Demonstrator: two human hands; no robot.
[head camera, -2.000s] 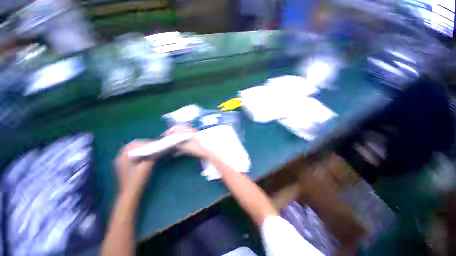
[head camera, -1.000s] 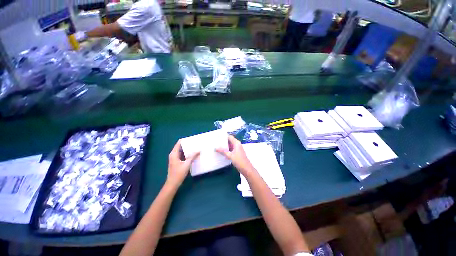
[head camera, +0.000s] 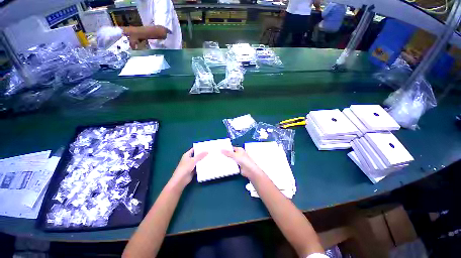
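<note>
A white card insert (head camera: 217, 164) is between my hands over the green bench. My left hand (head camera: 189, 165) grips its left edge and my right hand (head camera: 243, 162) grips its right edge, with thumbs on the top face. Flat card blanks (head camera: 273, 169) lie just right of it, partly behind my right forearm. Clear plastic bags (head camera: 264, 132) with small white pieces lie behind the blanks. Finished inserts (head camera: 331, 126) with small dark holes stand in stacks further right. The black tray (head camera: 142, 189) of small bagged parts (head camera: 96, 176) is at the left.
Yellow-handled cutters (head camera: 293, 122) lie beside the finished inserts. Printed sheets (head camera: 22, 181) lie left of the tray. Bagged items (head camera: 203, 80) stand further back. A heap of clear bags (head camera: 50, 68) is at back left. A person (head camera: 160, 25) works across the bench. Cartons (head camera: 386, 229) are below right.
Since one second ago, the insert looks tilted less and squarer to the view, still between both hands. The camera view has shifted slightly. Across the bench, the person's arm has moved.
</note>
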